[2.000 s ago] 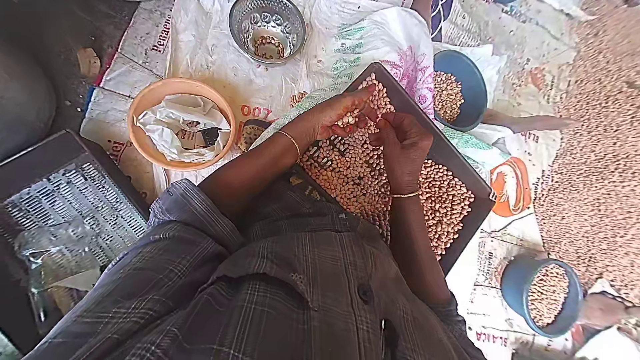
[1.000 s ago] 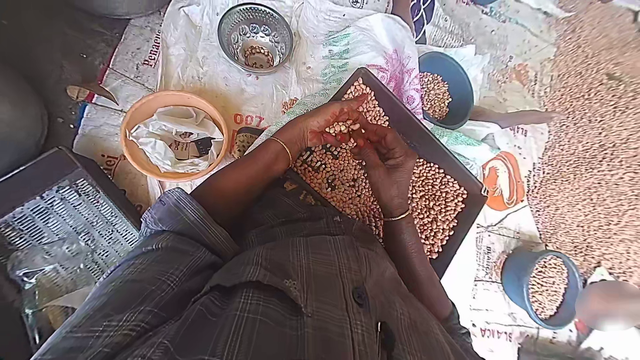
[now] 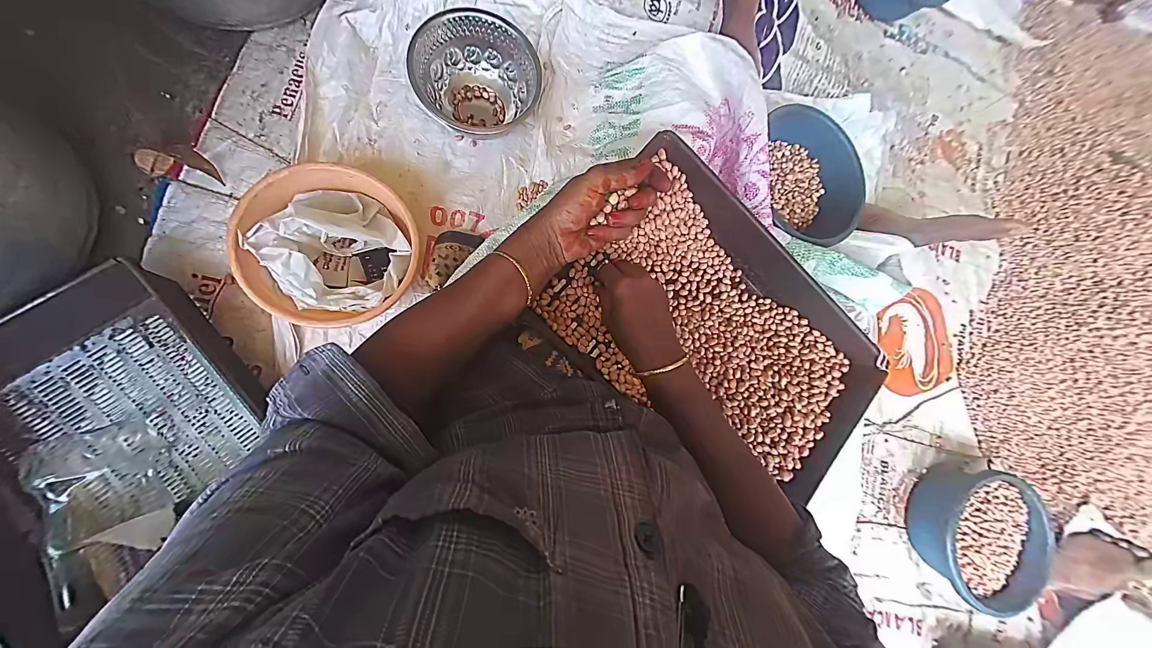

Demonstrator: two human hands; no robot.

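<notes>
A dark rectangular tray (image 3: pixel 765 243) rests against my lap, tilted in view, with a thick layer of peanut kernels (image 3: pixel 765 360) in it. Over its upper left side, my left hand (image 3: pixel 603 209) is cupped, palm up, around several pale kernels, its fingers partly curled. Just below, my right hand (image 3: pixel 637 301) reaches down to the kernels with bent fingers. Its fingertips are partly hidden, so I cannot tell whether they pinch a kernel. Each wrist wears a thin bangle.
Left are an orange plastic basin (image 3: pixel 247 283) with a white bag and a slotted metal screen (image 3: pixel 135 396) in a dark frame. Ahead stands a metal bowl (image 3: pixel 423 67). Blue buckets (image 3: pixel 927 522) of kernels stand right, beside a large spread of kernels (image 3: pixel 1071 360). Other people's limbs show nearby.
My right hand has moved away from my left palm and down to the kernels in the tray. My left hand still holds kernels above the tray.
</notes>
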